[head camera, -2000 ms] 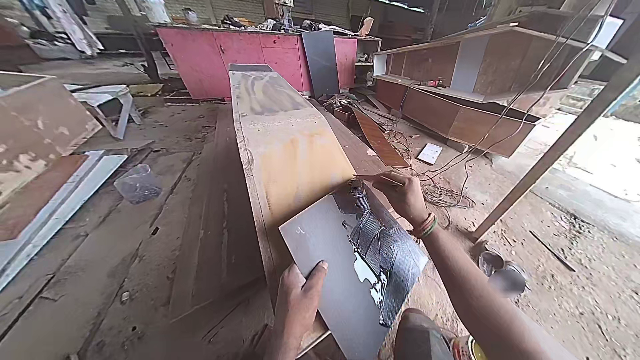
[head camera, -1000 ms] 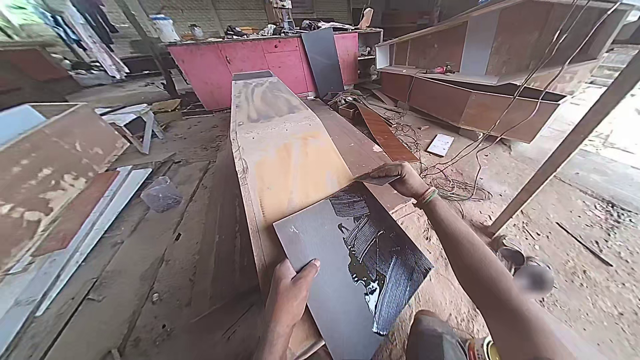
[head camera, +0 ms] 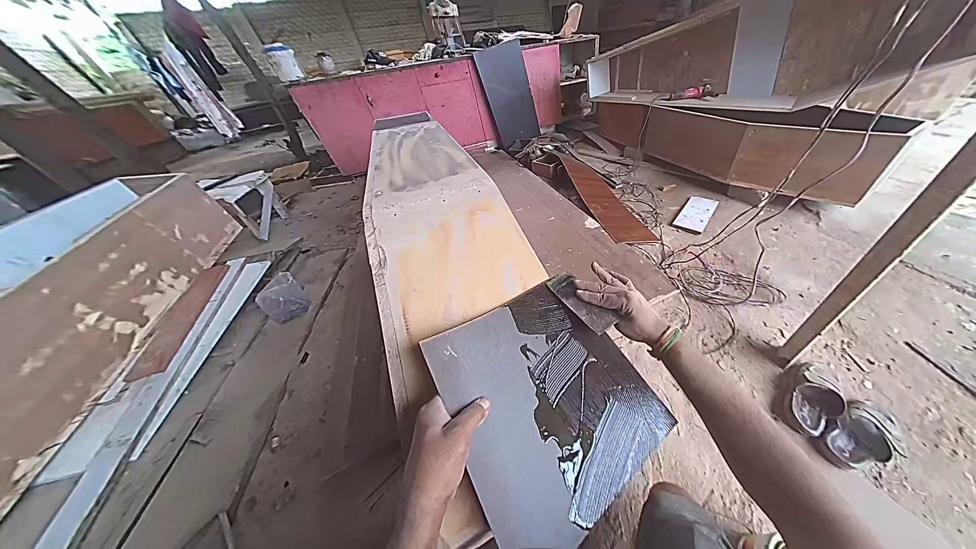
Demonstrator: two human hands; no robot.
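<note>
My left hand [head camera: 446, 446] grips the left edge of a flat grey sheet [head camera: 488, 396], thumb on top. Glossy dark adhesive [head camera: 564, 381] with comb-like ridges covers much of the sheet's right half. My right hand [head camera: 621, 301] holds a small dark flat spreader [head camera: 583, 305] against the sheet's far right edge, over the adhesive. Beneath the sheet lies a long, tapered wooden panel [head camera: 457, 252] with a yellowish middle and a pale, smeared far part. The sheet covers the panel's near part.
Two open cans [head camera: 858, 435] stand on the ground at right, near a slanted post [head camera: 884, 252]. Tangled cables [head camera: 717, 282] lie beyond them. A clear plastic container [head camera: 283, 297] and boards [head camera: 183, 358] are at left. A pink cabinet [head camera: 381, 99] stands behind, wooden casings [head camera: 762, 152] at back right.
My right hand has moved the spreader along the sheet's far right edge, and its fingers are now more spread. Ridged adhesive covers more of the right half. My left hand keeps its hold.
</note>
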